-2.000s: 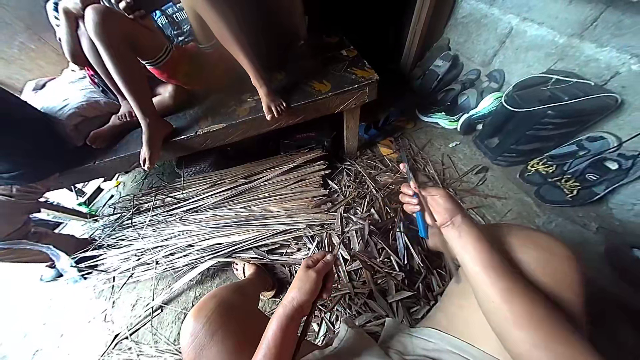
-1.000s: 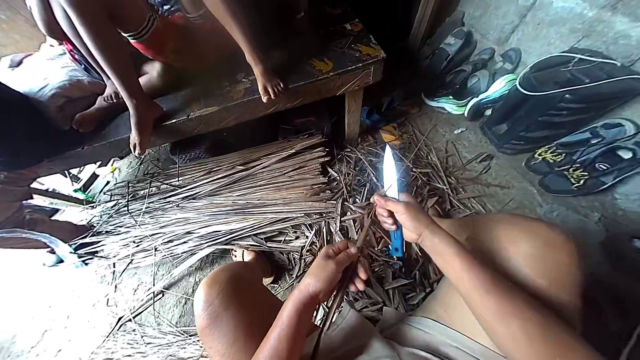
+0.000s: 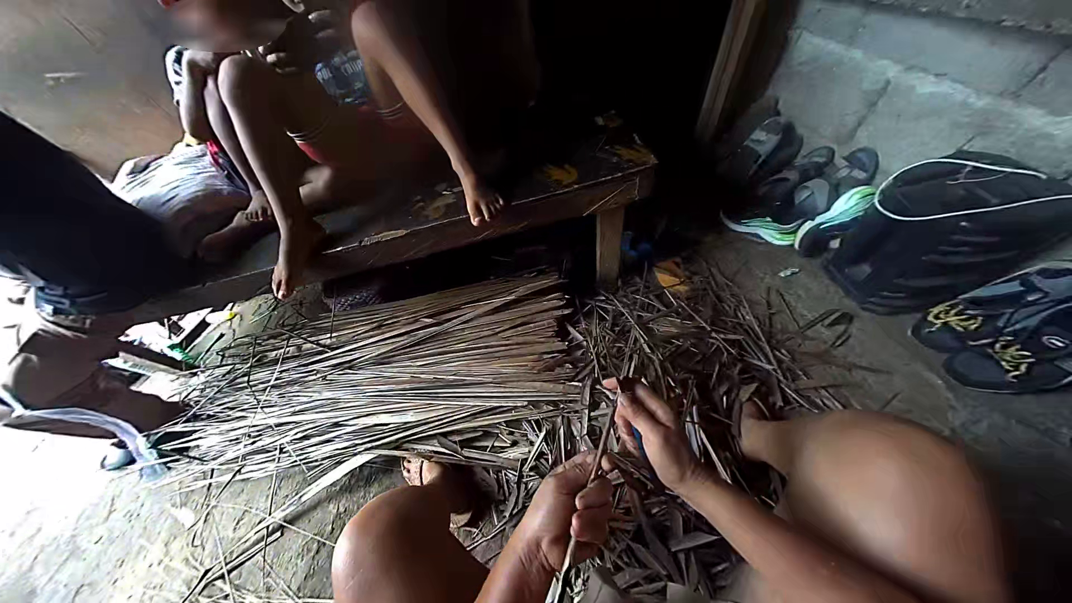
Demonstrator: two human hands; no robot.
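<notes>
My left hand point(image 3: 571, 509) is closed around a narrow dried leaf strip point(image 3: 601, 444), whose lower end hangs below the fist. Just above it and to the right, my right hand point(image 3: 657, 431) holds a knife by its blue handle point(image 3: 639, 440); only a bit of the handle shows, and the blade cannot be made out. The strip's upper part runs up beside the right fingers. Left of the hands, a wide bundle of long dried leaf strips point(image 3: 402, 368) lies on the floor. Short leaf scraps point(image 3: 670, 519) are heaped under and around both hands.
A wooden bench point(image 3: 519, 209) stands beyond the strips, with people seated on it, bare feet hanging at its edge. At the right are a black bag point(image 3: 946, 226), sneakers point(image 3: 1005, 335) and more shoes point(image 3: 804, 184) near a block wall. My bent knees flank the scraps.
The knife blade, upright and plain to see a second ago, no longer shows clearly. My right hand has come down close to the left, by the strip. The strip was in my left hand a second ago too.
</notes>
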